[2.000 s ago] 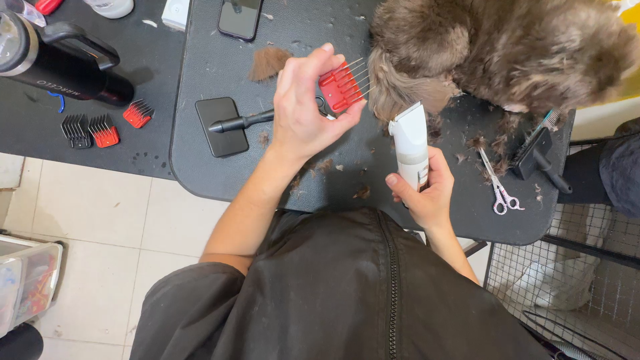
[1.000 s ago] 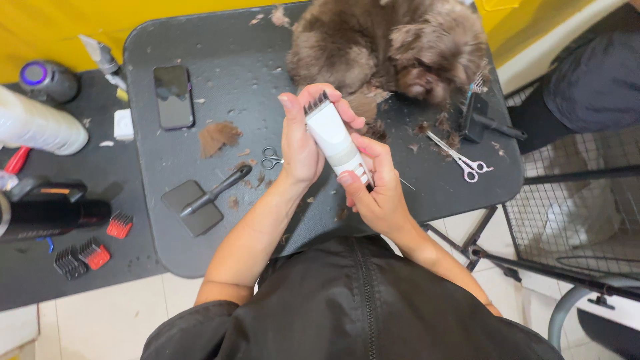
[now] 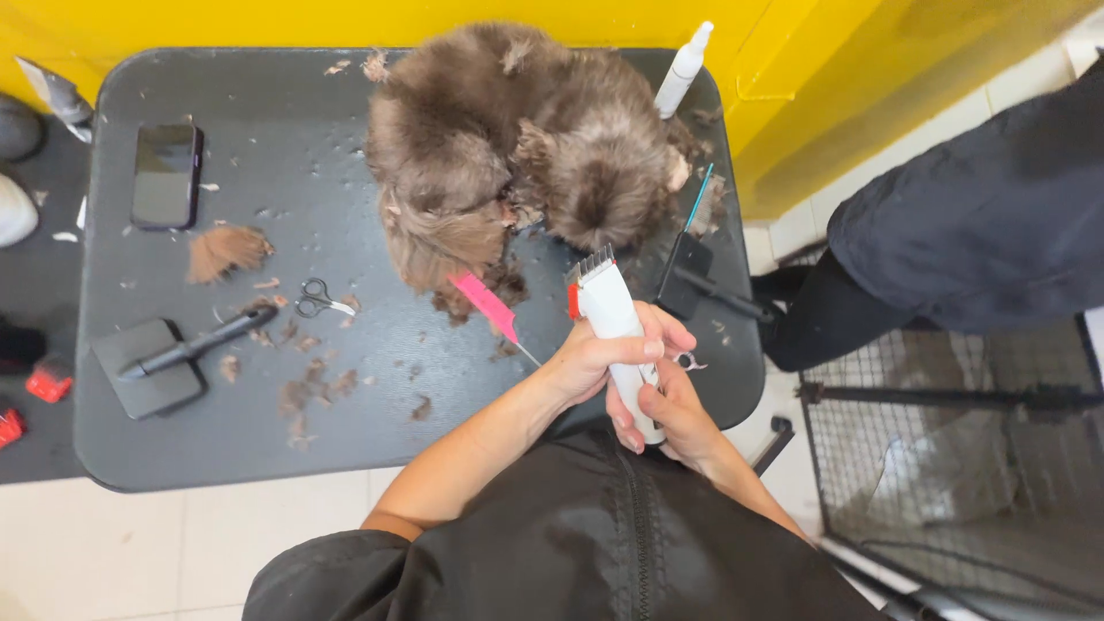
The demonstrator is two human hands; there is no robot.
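Both of my hands are around a white cordless hair clipper (image 3: 614,312), its head pointing up and away from me. A comb guard with metal teeth and a red base (image 3: 574,302) sits on the clipper's head. My left hand (image 3: 595,358) wraps the upper body, while my right hand (image 3: 664,405) holds the lower end, thumb on its front. Just beyond the clipper, a brown long-haired dog (image 3: 517,138) lies curled on the black grooming table (image 3: 285,457). A pink rat-tail comb (image 3: 486,306) lies by its fur, left of my hands. Scissors behind my fingers show only a finger ring (image 3: 687,360).
Left on the table are a slicker brush (image 3: 155,371), small scissors (image 3: 317,298), a phone (image 3: 166,177) and cut fur (image 3: 226,252). Another slicker brush (image 3: 686,272), a blue-handled comb (image 3: 700,198) and a white bottle (image 3: 684,71) are right. A person in dark clothes (image 3: 966,198) stands at the right.
Two seconds ago my left hand held the red comb guard apart from the clipper; now the guard is on the clipper and both hands hold the clipper. The view has shifted considerably.
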